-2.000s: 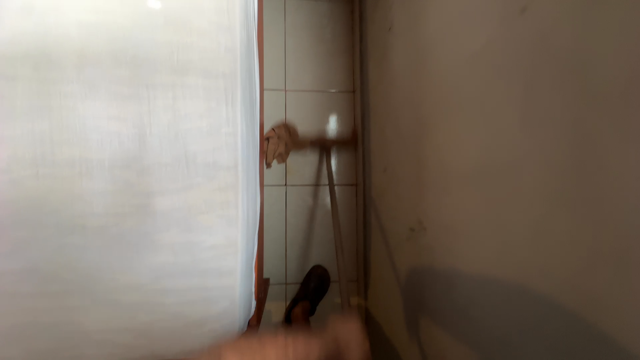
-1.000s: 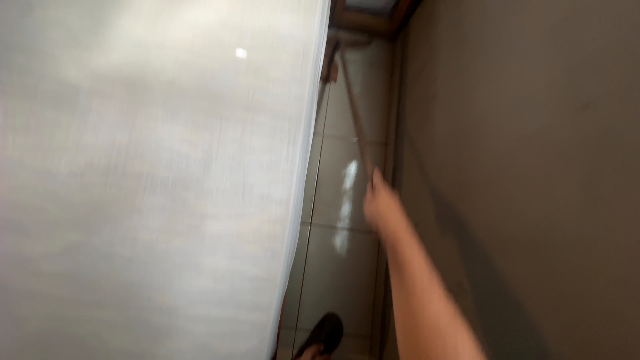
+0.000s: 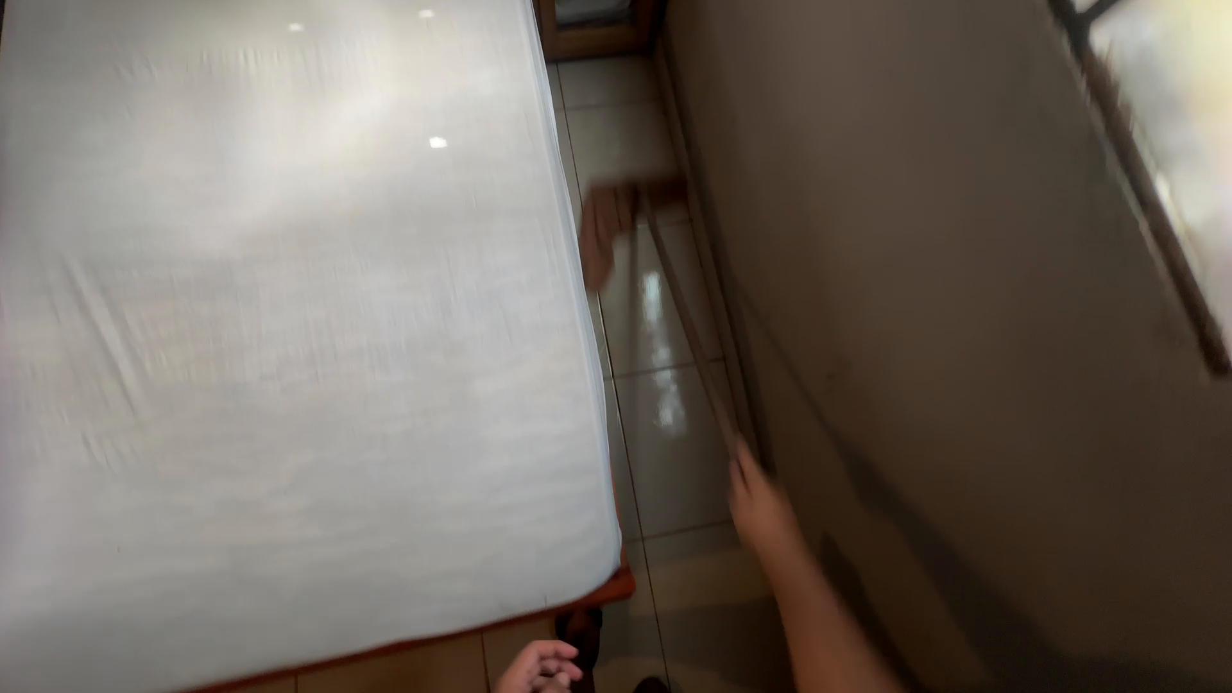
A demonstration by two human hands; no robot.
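My right hand (image 3: 758, 496) is closed around the upper end of a long thin handle (image 3: 688, 322), right of the bed. The handle slants down to a blurred crosswise head on the tiled floor, with a brownish cloth (image 3: 604, 226) bunched at its left side, beside the mattress edge. My left hand (image 3: 544, 666) shows at the bottom, near the bed's corner, its fingers loosely curled and nothing seen in it. A mattress with a white cover (image 3: 318, 337) fills the left side, on a reddish-brown bed frame (image 3: 616, 583).
A narrow strip of glossy floor tiles (image 3: 664, 462) runs between the bed and a plain wall (image 3: 914, 289). Wooden furniture (image 3: 602, 40) stands at the far end. A window frame (image 3: 1145, 202) is at the upper right. Dark footwear (image 3: 579, 630) shows near the bed's corner.
The cloth and the tool's head were near the far furniture one second ago and are now nearer to me. My left hand has come into view at the bottom. The view now takes in the bed's corner.
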